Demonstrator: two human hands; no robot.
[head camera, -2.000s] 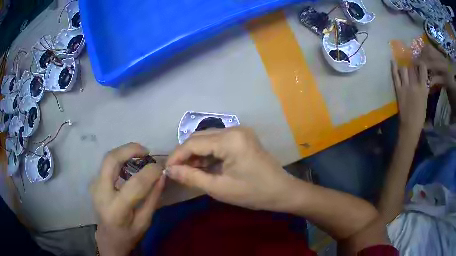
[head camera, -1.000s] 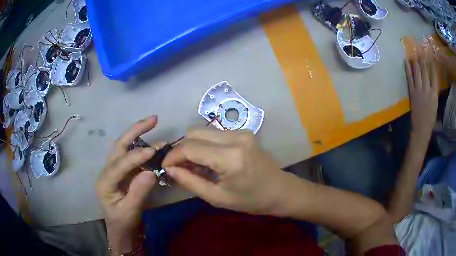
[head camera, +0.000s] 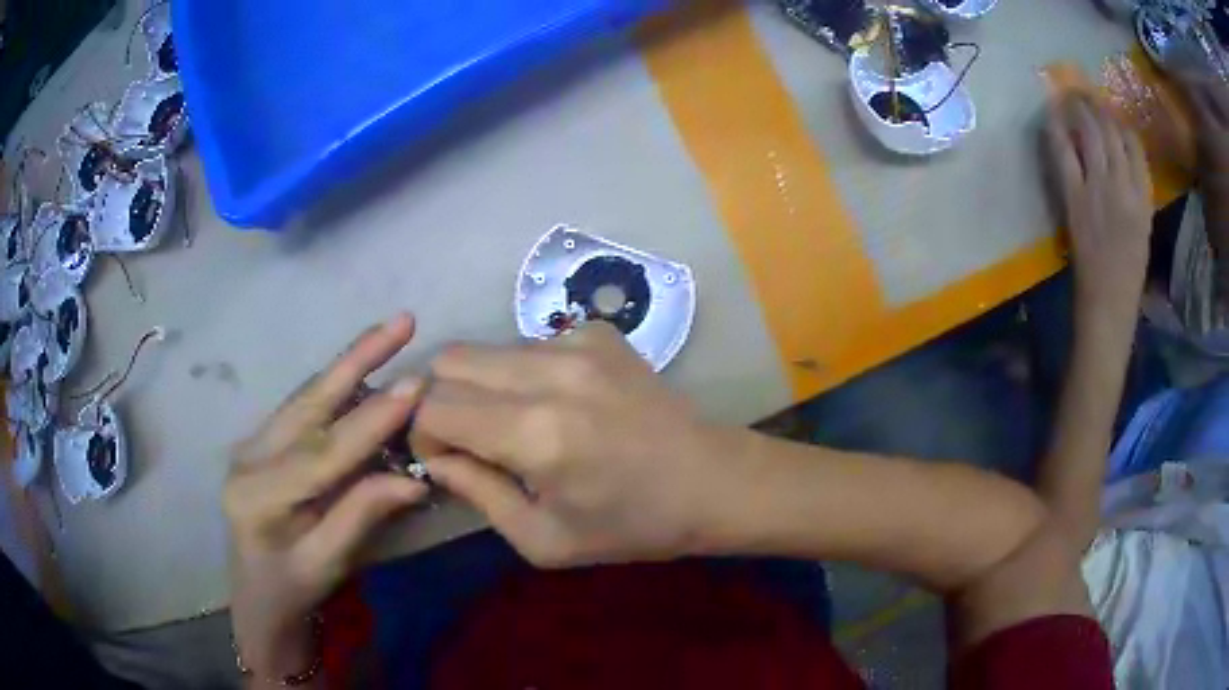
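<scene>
My left hand (head camera: 317, 479) is bare and holds a small dark circuit board module (head camera: 402, 452), mostly hidden between its fingers. My right hand (head camera: 566, 452) is at the module, its fingertips closed together against it. Whether a plug is between those fingertips is hidden. A small white part shows at the module's lower edge. A white housing (head camera: 658, 324) with a black round speaker (head camera: 609, 291) lies on the board just beyond my right hand, open side up. The hand covers its near edge.
A blue tray (head camera: 391, 95) is at the far side. White housings with wires (head camera: 132, 209) cluster at left; one stands apart (head camera: 92, 456). A housing with wires and dark boards (head camera: 911, 105) lies beyond the orange tape (head camera: 755, 189). Another person's hands (head camera: 1108, 175) are at right.
The housing has turned and shows more fully than two seconds ago. My right hand has moved from pinching a small white plug beside the module to pressing close against the module.
</scene>
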